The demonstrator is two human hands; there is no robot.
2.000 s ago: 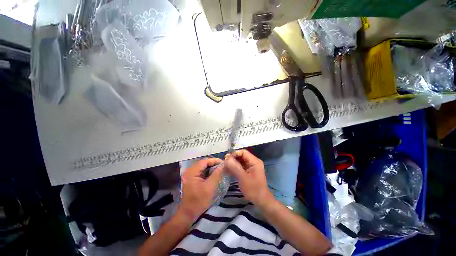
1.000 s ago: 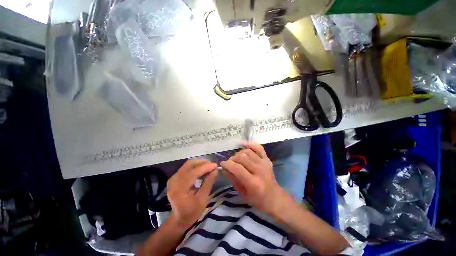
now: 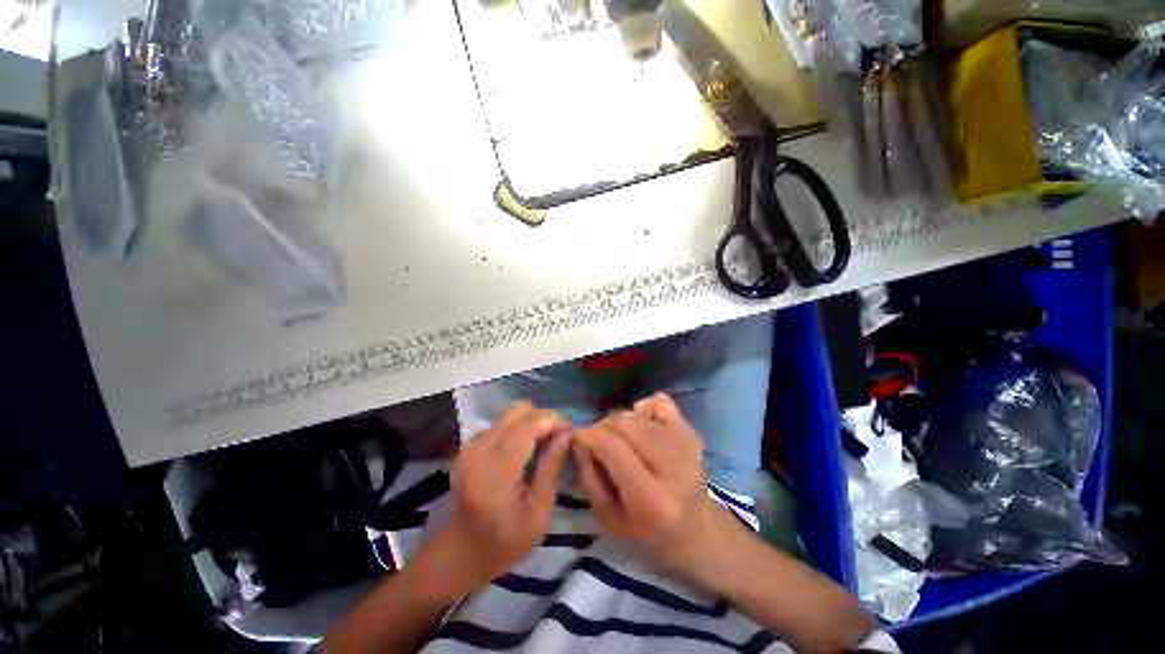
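My left hand (image 3: 509, 486) and my right hand (image 3: 645, 475) are close together over my lap, below the table's front edge. Their fingertips pinch a small thin grey strip (image 3: 570, 438) between them; most of it is hidden by the fingers. Black-handled fabric shears (image 3: 776, 230) lie on the white table (image 3: 422, 288), right of the needle area. Plain grey panels (image 3: 262, 245) and white-patterned panels (image 3: 275, 109) lie at the table's left.
A bunch of tabs with shiny ends (image 3: 156, 77) lies at upper left. Slim upright pieces (image 3: 882, 128) and a yellow box (image 3: 994, 115) are right of the shears. A blue crate (image 3: 818, 447) with plastic bags stands right of my lap; a white bin (image 3: 205, 562) with dark items stands left.
The strip stuck out past my fingers over the table edge; now it is mostly hidden between my fingertips. My hands stay together over my lap. The table view has shifted up and left.
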